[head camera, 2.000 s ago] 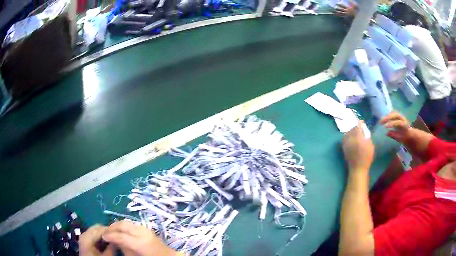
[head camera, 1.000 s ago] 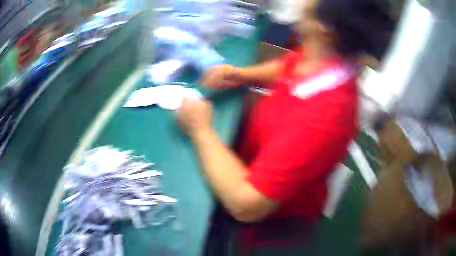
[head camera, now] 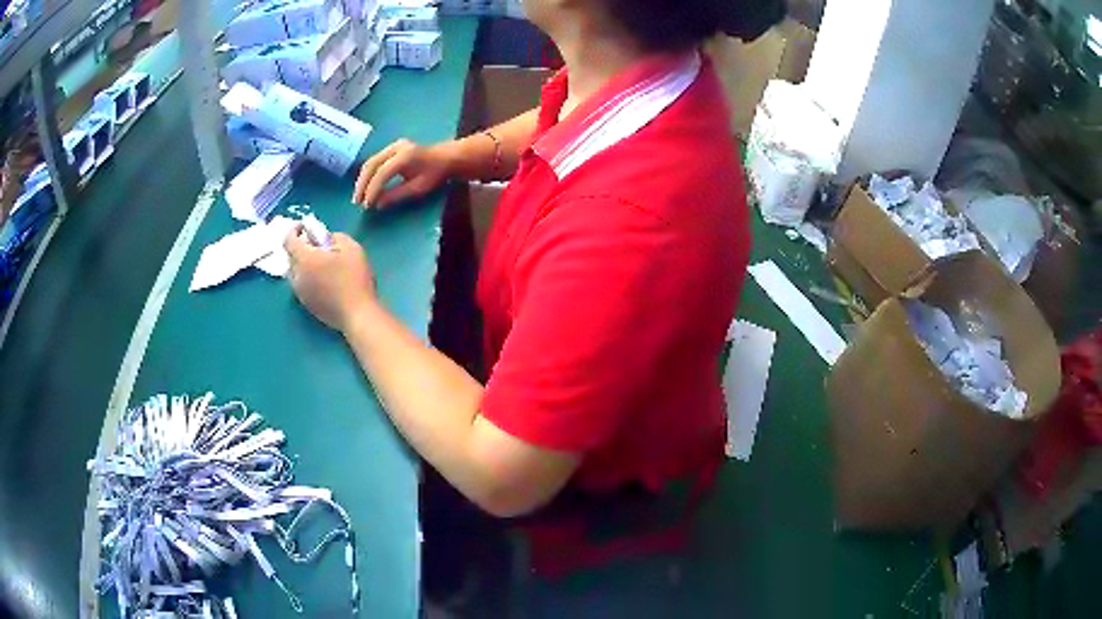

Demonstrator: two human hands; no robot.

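Observation:
A fanned heap of pale wrist straps (head camera: 193,484) lies on the green worktop (head camera: 363,447) at the lower left, cut off by the bottom edge of the picture. Thin cord loops trail from its right side. Neither my left hand nor my right hand is in the picture. No black cables show.
A person in red (head camera: 616,266) stands at the worktop, handling white papers (head camera: 236,256). Pale blue boxes (head camera: 302,127) are piled beyond. Brown cartons (head camera: 943,411) with crumpled white paper stand on the floor at right. The conveyor belt (head camera: 97,290) runs along the left.
The view has swung to the right. The strap heap now sits at the lower left, and the person in red is near the centre. My hands, seen at the bottom left two seconds ago, have left the picture.

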